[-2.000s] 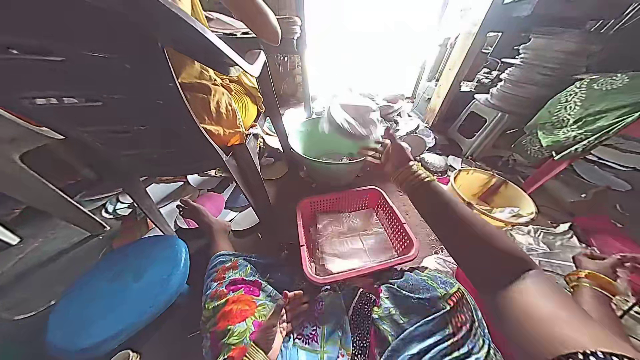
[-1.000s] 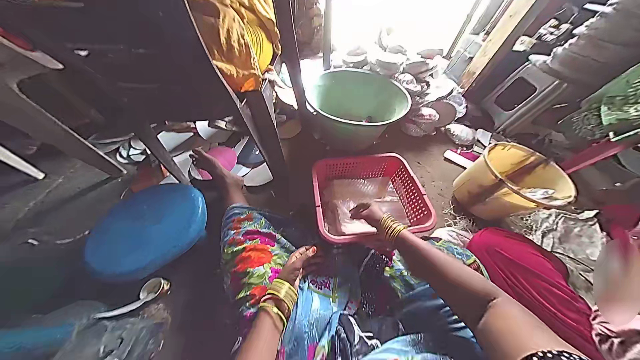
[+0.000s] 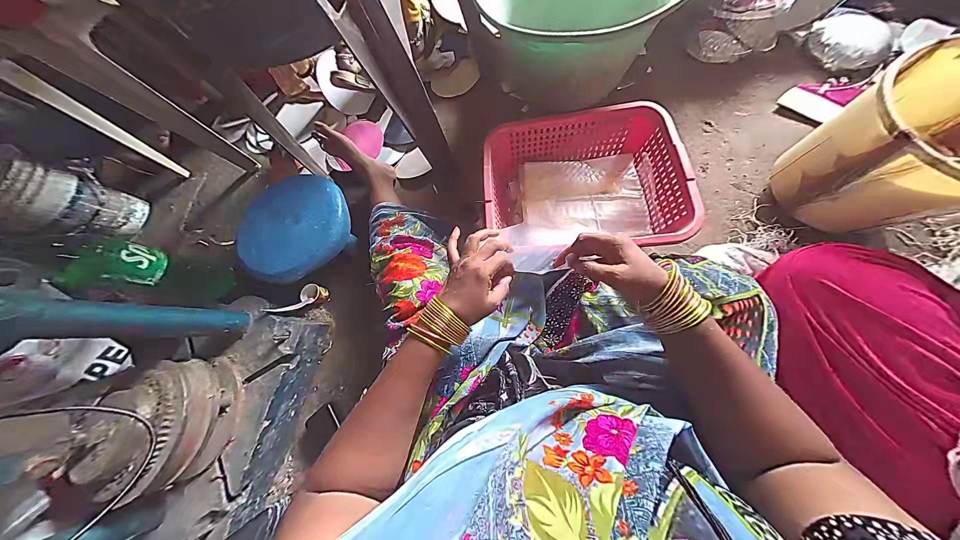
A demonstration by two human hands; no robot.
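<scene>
A small clear plastic bag [image 3: 541,244] is stretched between my two hands, above my lap and at the near rim of the basket. My left hand [image 3: 480,274] pinches its left end. The fingers of my right hand [image 3: 611,266] close on its right end. Just beyond them, a red perforated plastic basket [image 3: 679,176] stands on the floor and holds a stack of flat clear plastic bags [image 3: 581,195]. Gold-coloured bangles circle both wrists.
A green tub [image 3: 562,56] stands behind the basket, and a yellow bucket [image 3: 847,165] is at the right. To the left are a blue round stool [image 3: 292,229], chair legs [image 3: 390,75], a small paper cup [image 3: 311,294] and a green plastic bottle [image 3: 142,264].
My right hand has moved out of the basket, where it was one second ago, to my left hand, and a clear bag is now between them. The view has tilted down.
</scene>
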